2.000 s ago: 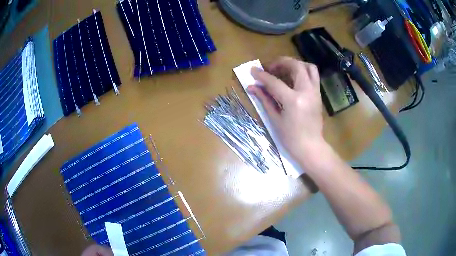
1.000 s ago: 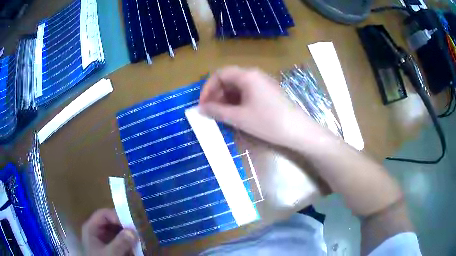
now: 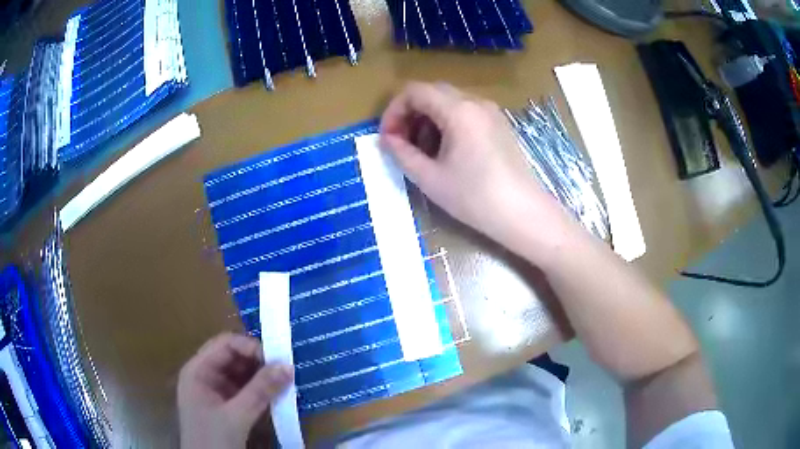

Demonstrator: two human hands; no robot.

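A blue solar cell string with thin silver lines lies on the brown table. A long white strip lies over it near its right edge. My right hand is bare and pinches the top end of this strip between thumb and fingers. My left hand is bare and holds a narrower white strip over the panel's lower left part. The lower end of that strip runs to the picture's bottom edge. Silver ribbon sticks out past the panel's right edge.
Silver ribbon pieces and white strips lie right of my right hand. A black iron stand is farther right. Dark cell stacks lie behind. Finished panels, white strips and a blue tray are left.
My right hand has moved its strip up and right, nearer the panel's right edge. My left hand has moved right and up, bringing its narrow strip over the panel.
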